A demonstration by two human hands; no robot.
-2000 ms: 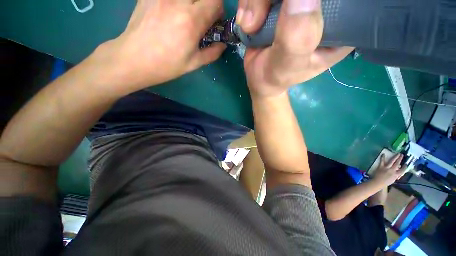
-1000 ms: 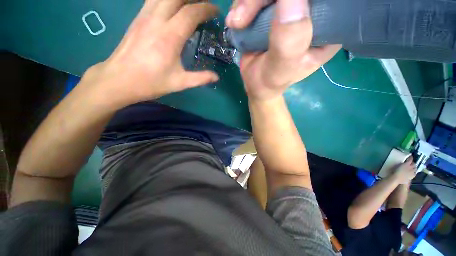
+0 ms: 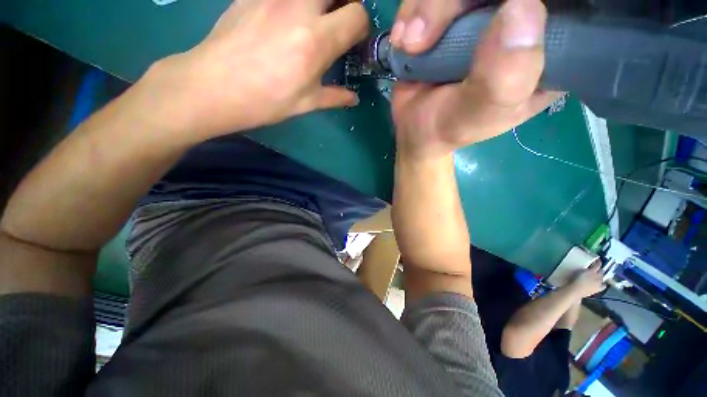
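Note:
My right hand (image 3: 465, 85) is closed around a thick grey electric screwdriver (image 3: 605, 66) at the top right, its narrow nose pointing left. My left hand (image 3: 263, 66) is at the top centre, fingers curled around a small dark circuit board module (image 3: 356, 68), most of which the fingers hide. The driver's nose meets the module's right end between the two hands. Tiny pale specks lie on the green bench around the module.
Green bench (image 3: 504, 205) under the hands. A pale frame (image 3: 163, 1) is cut off at the top edge. A thin white wire (image 3: 543, 157) curves at right. An open carton (image 3: 377, 264) is by my lap. Another person's arm (image 3: 543, 314) works at lower right.
Against one second ago, my left fingers have closed in on the module. The pale frame has shifted up, nearly out of view. The other person's arm appears further left.

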